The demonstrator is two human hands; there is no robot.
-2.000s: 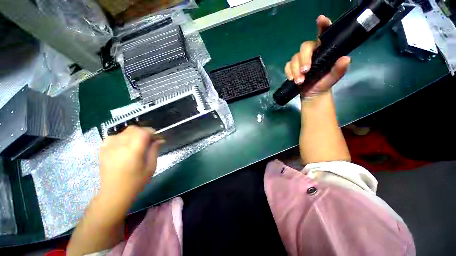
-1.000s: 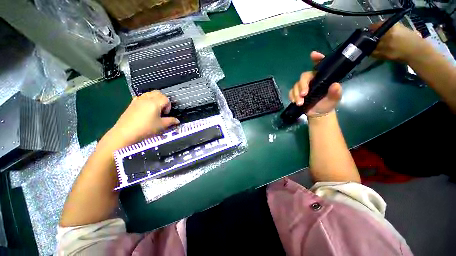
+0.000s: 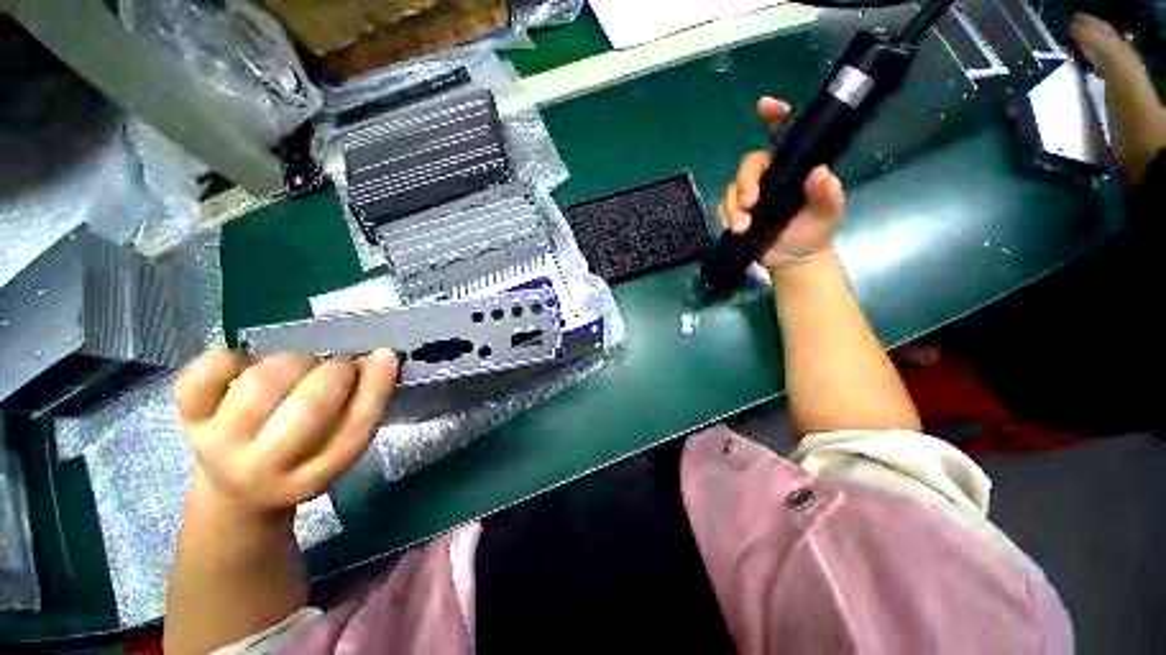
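My left hand [image 3: 288, 416] grips the left part of a long grey faceplate [image 3: 448, 335] with round and shaped port cutouts. The faceplate is raised and tilted over another slotted panel [image 3: 583, 340], which lies partly hidden on bubble wrap [image 3: 441, 441]. My right hand [image 3: 793, 218] holds a thick black electric screwdriver [image 3: 812, 141] with a pale label, its tip pointing down near the green mat. Small bright specks [image 3: 688, 323] lie on the mat beside the tip.
Dark brackets [image 3: 428, 160] lie in overlapping rows behind the faceplate. A black dotted tray [image 3: 637, 228] is right of them. Bent metal panels [image 3: 96, 314] stand at left. A cardboard box [image 3: 384, 32] is at the back. Another person's hand [image 3: 1123, 83] is by a metal part [image 3: 1064, 115] at right.
My left hand has moved from the bracket rows to the faceplate, now lifted and showing its grey face. My right hand and the screwdriver have shifted slightly left. The other person's hand has moved right.
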